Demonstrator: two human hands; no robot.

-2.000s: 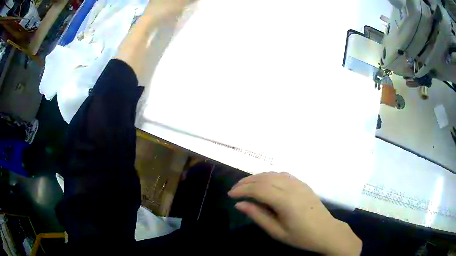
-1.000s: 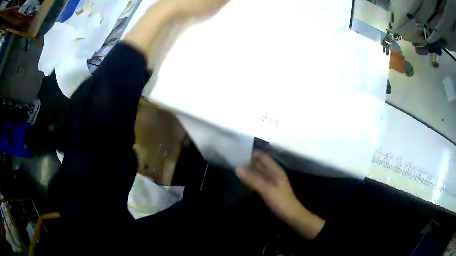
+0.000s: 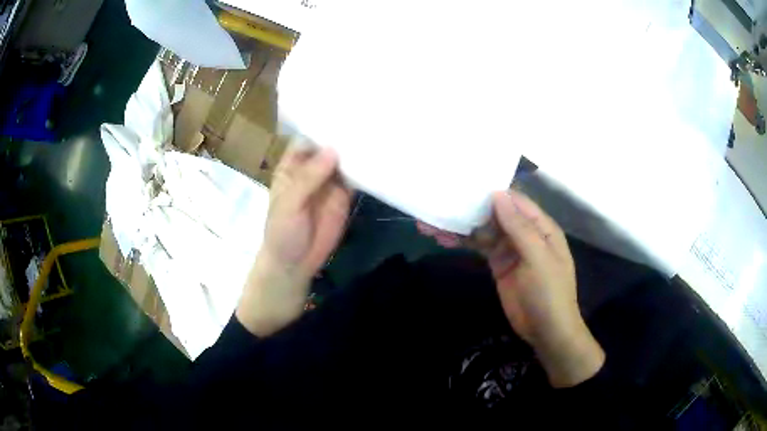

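Note:
A large white fabric piece point(image 3: 404, 109) is overexposed and hangs over the table's front edge towards my lap. My left hand point(image 3: 307, 202) holds its lower left edge between thumb and fingers. My right hand point(image 3: 526, 261) holds its lower right corner. The fabric is lifted between both hands. More white fabric runs right, up to the presser foot area of the sewing machine point(image 3: 742, 66), which is cut off at the upper right rim. Layers cannot be told apart in the glare.
Tied white fabric bundles point(image 3: 181, 194) lie on a brown cardboard box point(image 3: 227, 118) at lower left. A pale fabric end point(image 3: 189, 34) hangs at the upper left. A curved yellow bar point(image 3: 32, 316) stands at far left. Printed ruler marks show on the table edge point(image 3: 723, 261) at right.
My left hand has come down from the top of the table to the fabric's near edge. My right hand has moved up and right with the corner. The view has shifted down and left.

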